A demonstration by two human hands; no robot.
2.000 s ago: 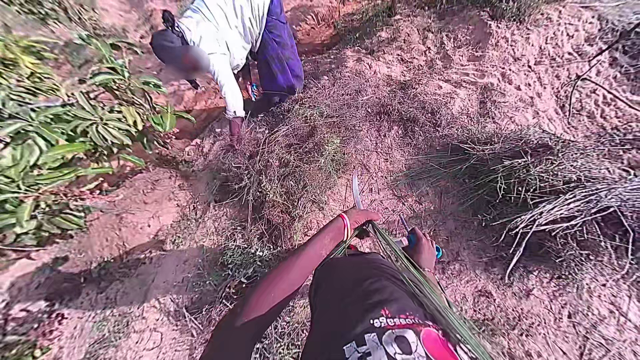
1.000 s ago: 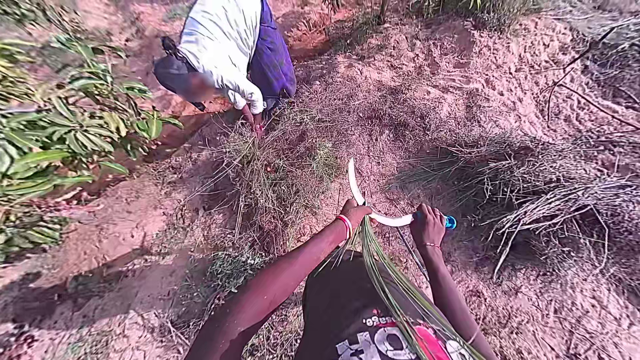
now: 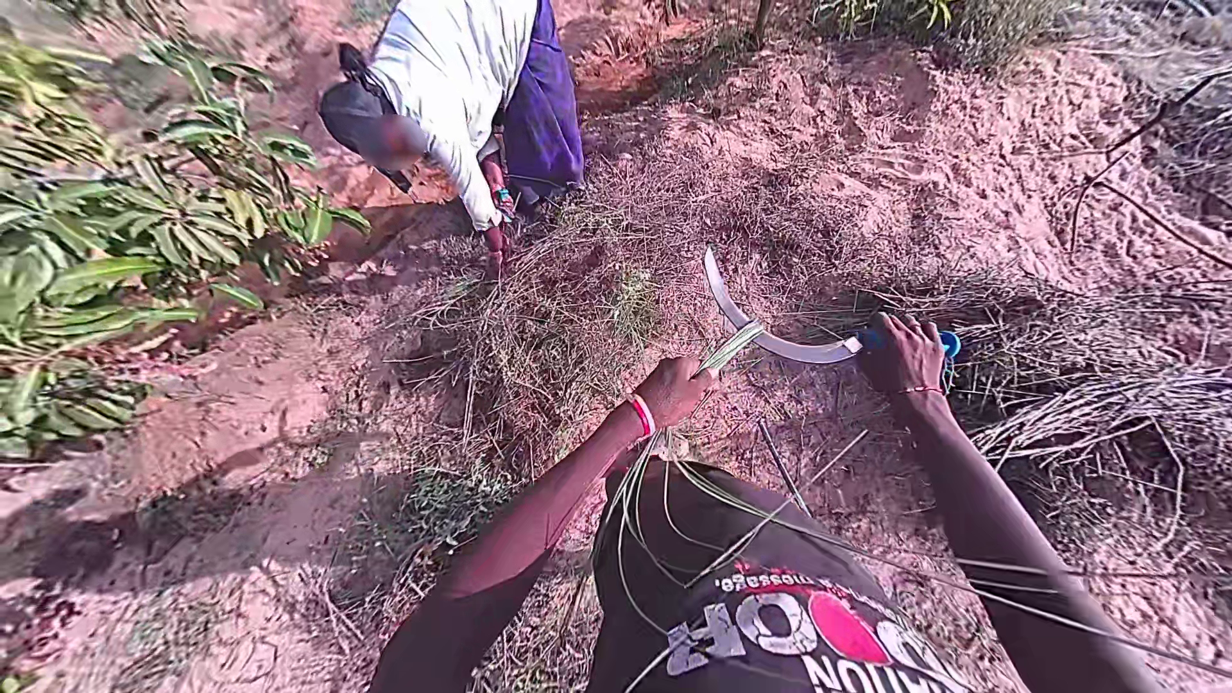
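My left hand [image 3: 674, 393] is closed around a bundle of long green grass stalks [image 3: 733, 348]. The short end of the bundle sticks out beyond my fist and meets the inner curve of the sickle blade [image 3: 799, 350]; the long ends trail back over my dark printed shirt. My right hand [image 3: 903, 354] grips the blue handle [image 3: 951, 344] of the sickle, whose curved metal blade points left and then away from me. Both hands are in front of my body, with the blade between them.
A bent-over person [image 3: 452, 77] in a white shirt and purple lower garment reaches to the ground ahead on the left. Dry brush [image 3: 539, 337] lies between us. Cut stalks [image 3: 1107, 414] are piled at right; a leafy plant [image 3: 125, 250] stands left.
The grass end in my left hand now lies against the sickle blade. My right hand with the sickle is farther right of my left hand than two seconds ago.
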